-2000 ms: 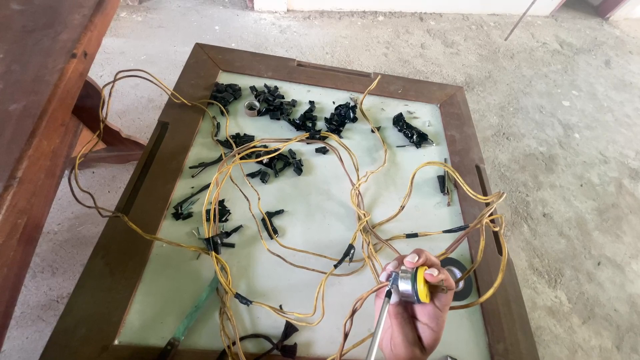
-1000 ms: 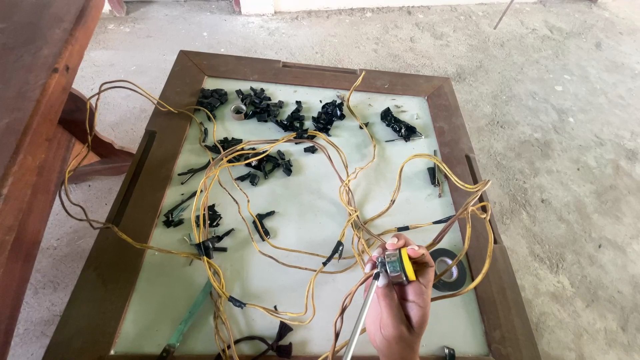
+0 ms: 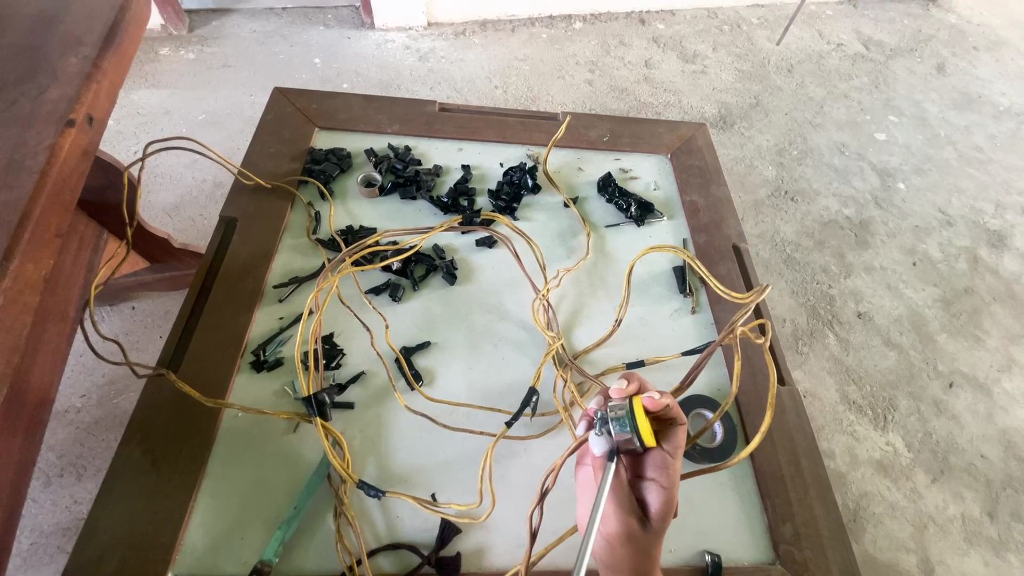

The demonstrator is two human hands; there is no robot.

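Note:
Below the middle right, my right hand (image 3: 636, 480) grips a small round metal fitting with a yellow rim (image 3: 632, 424), palm up and fingers curled around it. The metal shaft of a screwdriver (image 3: 596, 512) rises from the bottom edge, its tip by the small screws on the fitting's left side. Its handle and my left hand are out of view. Yellow and brown twisted electrical wires (image 3: 548, 312) loop over the glass-topped table around my right hand. Black tape wraps several spots on them. A roll of black electrical tape (image 3: 726, 436) lies just right of the hand.
Scraps of black tape (image 3: 408, 172) lie across the upper and left tabletop, near a small ring (image 3: 369, 185). A green strip-like tool (image 3: 296, 512) is at lower left. The table has a brown wooden frame (image 3: 496, 108). Wooden furniture (image 3: 48, 208) stands at left, over the concrete floor (image 3: 904, 264).
My right hand keeps hold of the fitting, with the screwdriver shaft still against it. The tape roll, partly covered by the hand two seconds ago, shows more fully now.

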